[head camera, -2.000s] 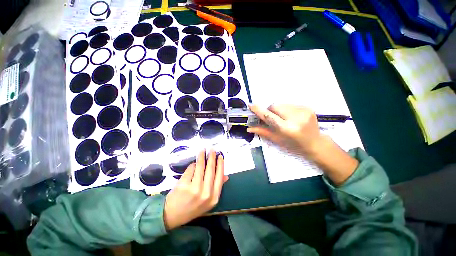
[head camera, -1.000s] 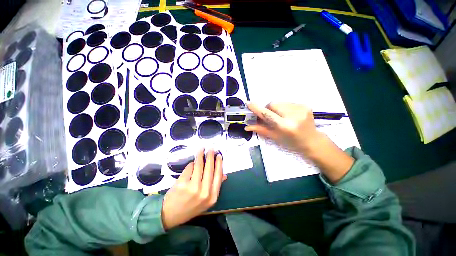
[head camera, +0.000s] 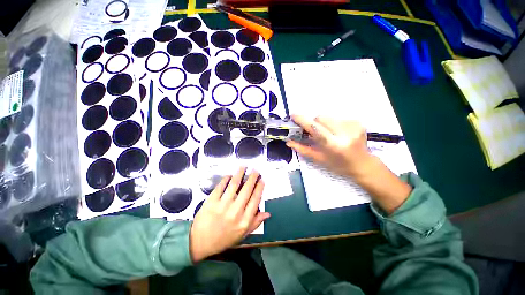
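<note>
Several die-cut sheets (head camera: 185, 109) with rows of black discs and some thin rings lie overlapping in front of me. My right hand (head camera: 331, 144) holds a digital caliper (head camera: 278, 132) level over the right-hand sheet. The caliper's jaws point left, over the black discs, and its bar sticks out to the right of my hand. Whether the jaws touch a disc cannot be told. My left hand (head camera: 229, 212) lies flat, fingers spread, on the lower part of the right-hand sheet. A white paper (head camera: 339, 86) lies partly under my right hand and the caliper.
Bagged sheets (head camera: 43, 121) lie at the left. An orange utility knife (head camera: 250, 23), a black pen (head camera: 335, 44), a blue marker (head camera: 391, 27) and a blue forked holder (head camera: 418, 61) lie at the far side. Yellow-and-white pads (head camera: 499, 129) are at the right, blue trays (head camera: 469, 26) upper right.
The top right-hand sheet has slid towards me, with its rings now lower. My left hand has moved slightly nearer with fingers more spread. The caliper has shifted slightly right.
</note>
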